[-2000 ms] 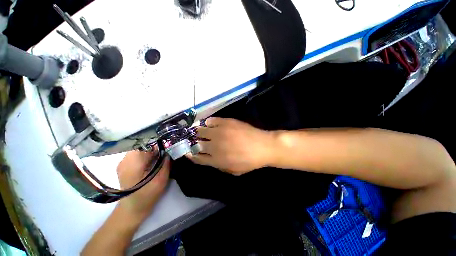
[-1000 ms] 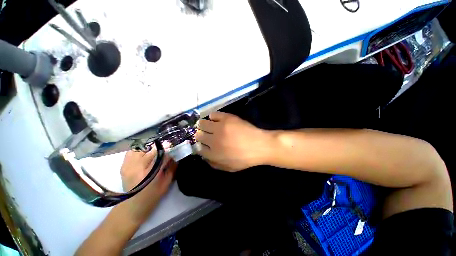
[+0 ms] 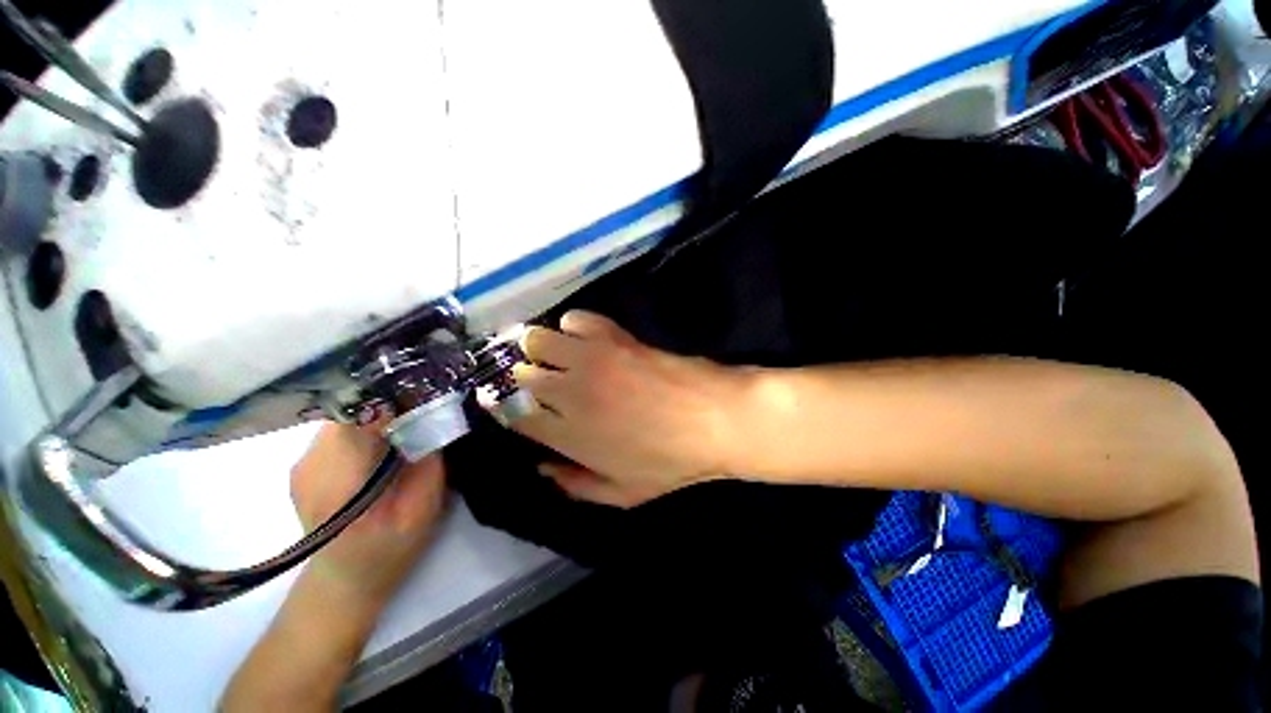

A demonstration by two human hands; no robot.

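The black garment (image 3: 836, 265) lies from the needle area of the white sewing machine (image 3: 321, 209) across towards the right and over the lap. My right hand (image 3: 634, 411) is on the garment with curled fingers gripping its edge, right beside the shiny presser foot parts (image 3: 425, 376). My left hand (image 3: 370, 495) is on the far side of the curved metal guard (image 3: 209, 578), low over the white table (image 3: 467, 592). Its fingertips are near the garment's left edge, partly hidden by the guard and machine parts, so its grip is unclear.
A black strap (image 3: 760, 98) hangs over the machine head. Metal pins rise from a dark round base (image 3: 177, 151) at the upper left. A blue basket (image 3: 962, 599) with small white tags is at the lower right. Dark red scissors handles (image 3: 1115, 126) lie on clear plastic at the upper right.
The view has shifted, so the machine appears further left. My right hand stays by the presser foot; its thumb now shows apart from the other fingers. My left hand stays behind the guard.
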